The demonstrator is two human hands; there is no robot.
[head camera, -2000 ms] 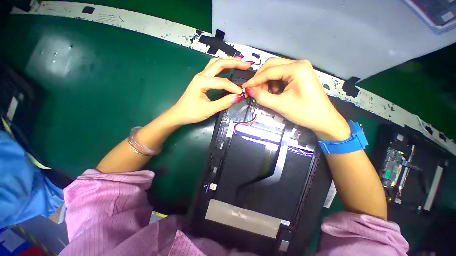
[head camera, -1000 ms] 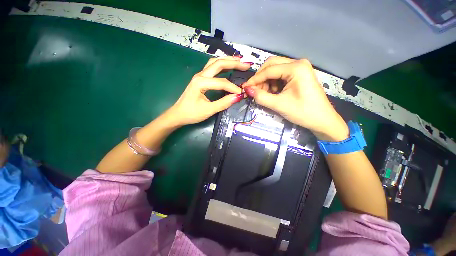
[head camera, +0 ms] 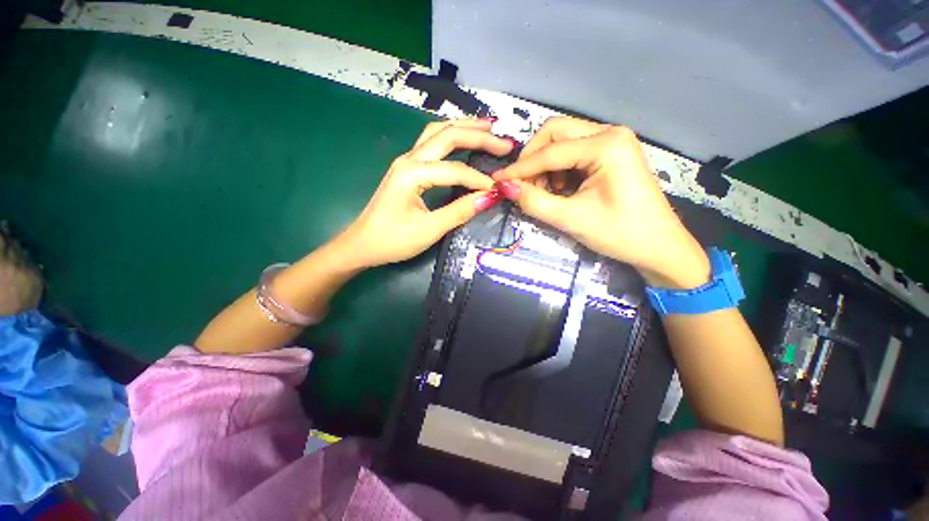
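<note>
An open black tablet half-assembly [head camera: 509,351] lies in front of me, with a bent ribbon cable [head camera: 563,346] across its middle and a long pale strip [head camera: 494,444] across its near end. Thin red and dark wires [head camera: 506,245] show by the silvery parts at its far end. My left hand [head camera: 413,198] and my right hand [head camera: 596,193], with a blue strap at the wrist, meet over that far end. Thumb and index fingertips of both hands are pinched close together. Whatever is between them is too small and hidden to tell.
A second open tablet [head camera: 835,351] lies at the right. A white edge strip [head camera: 275,46] with black tape crosses the back of the green mat [head camera: 204,183], and a whitish board [head camera: 632,71] stands behind it. A person's blue sleeve [head camera: 56,407] and hand are at the left edge.
My hands stay at the same spot, with only small shifts of the fingers. The blue-sleeved person's hand at the left has moved up into view. The hand at the lower right edge has mostly gone out of view.
</note>
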